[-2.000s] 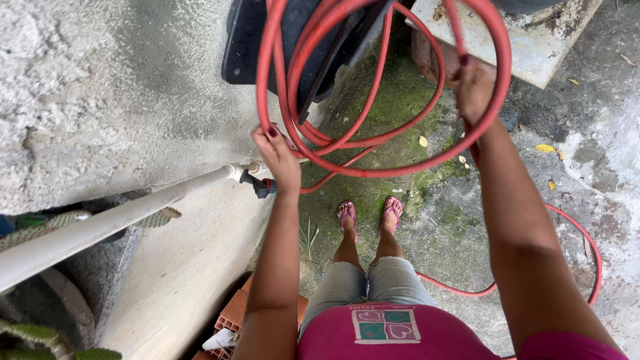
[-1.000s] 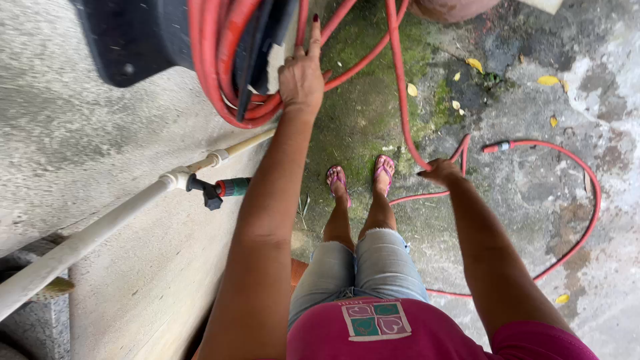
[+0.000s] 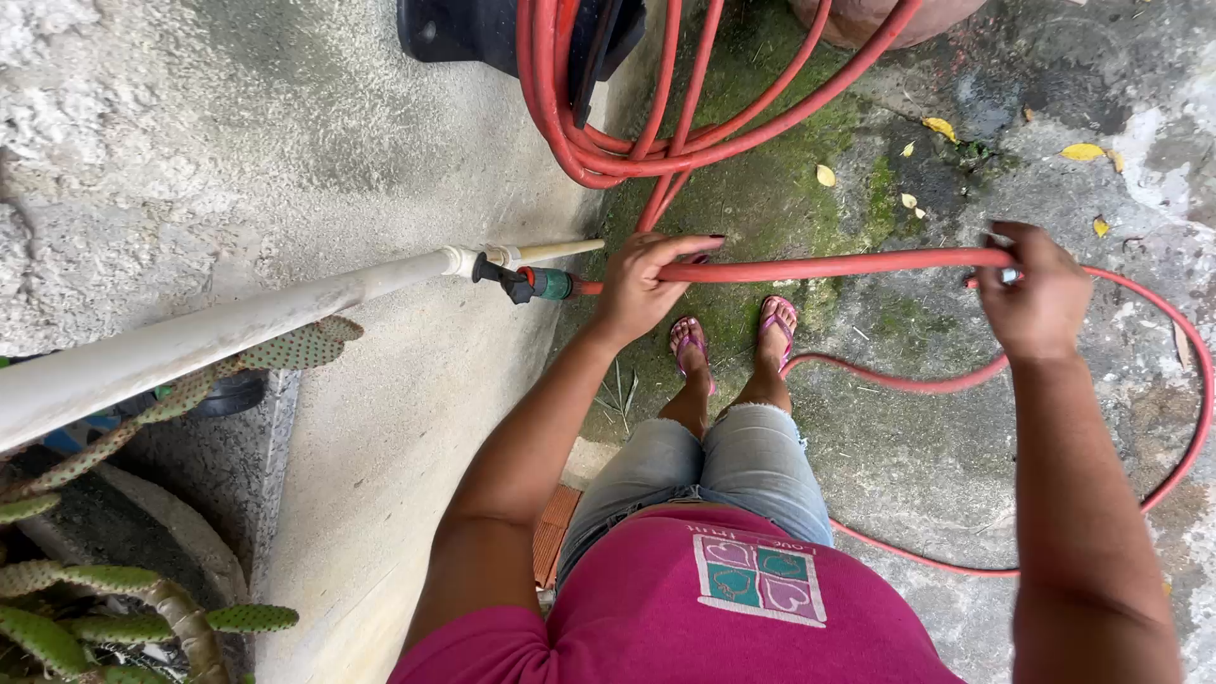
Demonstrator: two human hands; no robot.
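A red garden hose (image 3: 817, 267) runs nearly straight between my two hands. My left hand (image 3: 641, 285) grips it near the wall, with the index finger stretched out. Around the hose's other stretch my right hand (image 3: 1035, 285) is closed, slightly blurred. Several loops of the hose hang over a black wall-mounted holder (image 3: 465, 33) at the top. To the left of my left hand, a green and black hose connector (image 3: 546, 283) sits on a black tap (image 3: 508, 277) fixed to a white pipe (image 3: 228, 323). A silvery fitting shows just beside my right hand.
The rough plastered wall (image 3: 380, 142) stands on the left. Prickly pear cactus pads (image 3: 294, 350) grow below the pipe. A rounded clay-coloured object (image 3: 883, 17) is at the top. More hose curves over the mossy concrete ground on the right, among yellow leaves (image 3: 1083, 152). Hollow bricks lie beside my legs.
My left hand has come away from the coil at the holder and now grips the hose lower down. My right hand has moved up and outward with the hose, which is stretched between both hands.
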